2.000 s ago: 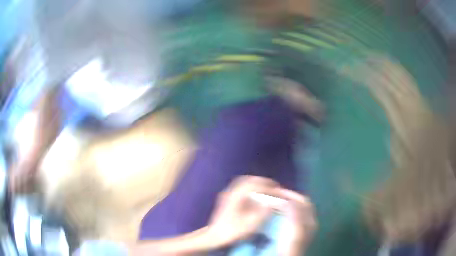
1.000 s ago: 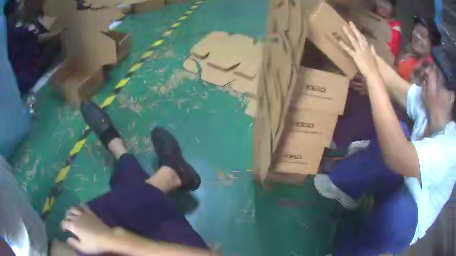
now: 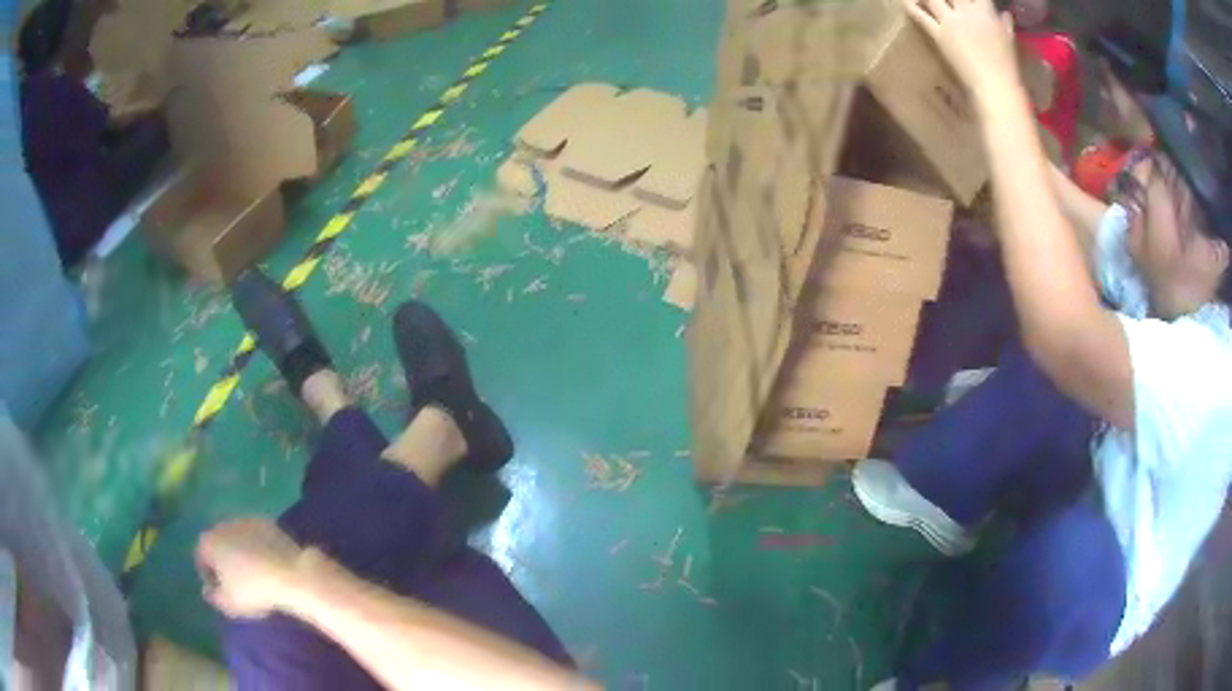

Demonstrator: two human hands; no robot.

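My right hand (image 3: 247,567) is at the lower left, over my dark trousers by my knee. The forearm comes in from the bottom edge. The fingers look curled and are blurred; no held object shows, but the inside of the hand is hidden. My left hand is out of the picture. My legs (image 3: 358,493) stretch forward over the green floor, in dark shoes (image 3: 453,385). No small carton or work mat shows in front of me.
Brown die-cut blanks (image 3: 757,270) lean upright beside stacked printed boxes (image 3: 844,331). A seated person (image 3: 1175,392) at right reaches to an upper box. Lobed blanks (image 3: 608,149), yellow-black tape (image 3: 331,223) and cardboard scraps (image 3: 615,470) lie on the floor. Open boxes (image 3: 216,223) stand left.
The view has steadied from a blurred sideways look. Since one second ago my right hand has shifted slightly right and up, its fingers more curled. The other person's raised hand has moved up onto a box.
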